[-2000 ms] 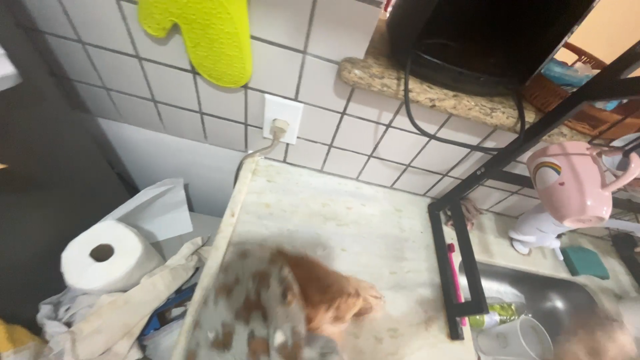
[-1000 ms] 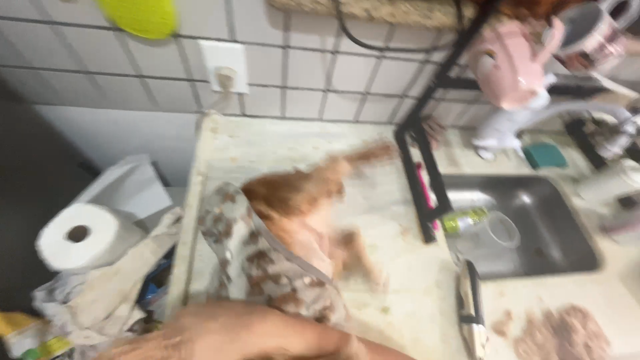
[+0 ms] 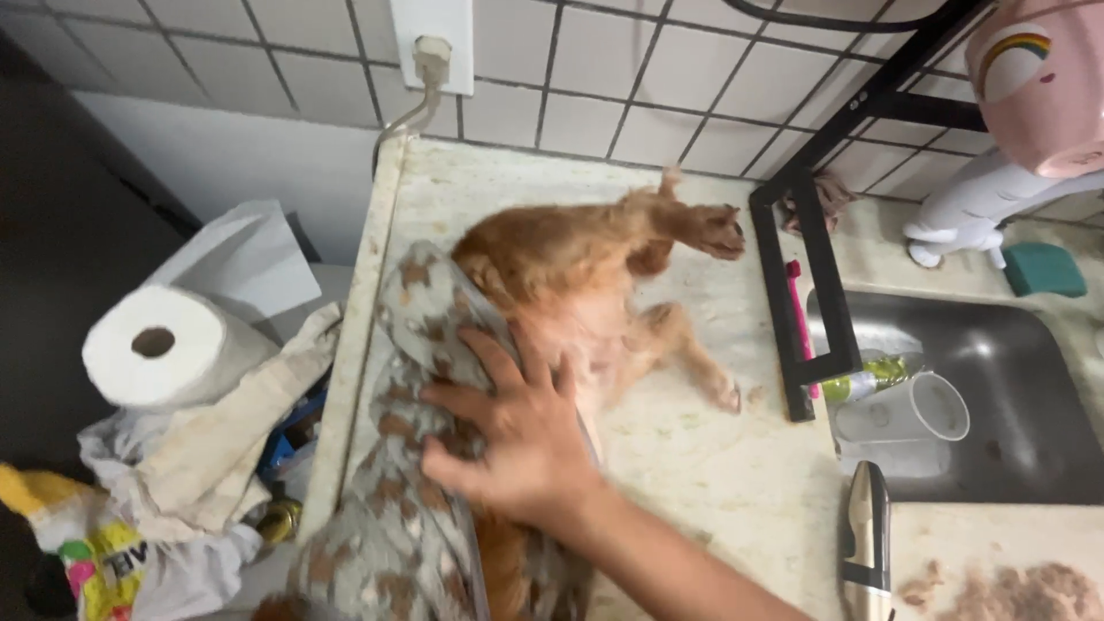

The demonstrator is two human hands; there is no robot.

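Observation:
An orange-furred animal, apparently a cat, lies on its side or back on the pale countertop [image 3: 690, 483], its bare pinkish belly and hind legs [image 3: 578, 250] showing. Grey cloth with brown spots [image 3: 397, 526] covers much of its front part; its head cannot be made out. My right hand [image 3: 517, 423] reaches in from the lower right, fingers spread, resting on the cloth and the edge of the belly, not closed on anything. To the right of the animal lie a hair clipper [image 3: 865, 543] and a loose heap of fur [image 3: 1026, 591]. My left hand is out of view.
A black metal rack [image 3: 780, 302] stands beside the sink [image 3: 1018, 379], which holds a clear plastic cup [image 3: 914, 418]. A pink mug [image 3: 1035, 86] is above. Left of the counter edge are a paper roll [image 3: 164, 345], cloths and bags. A plugged cable [image 3: 431, 65] runs down the wall.
One second ago a bare forearm crossed the bottom of the view below the animal; now my right hand lies spread on the spotted cloth. The view has moved closer to the counter.

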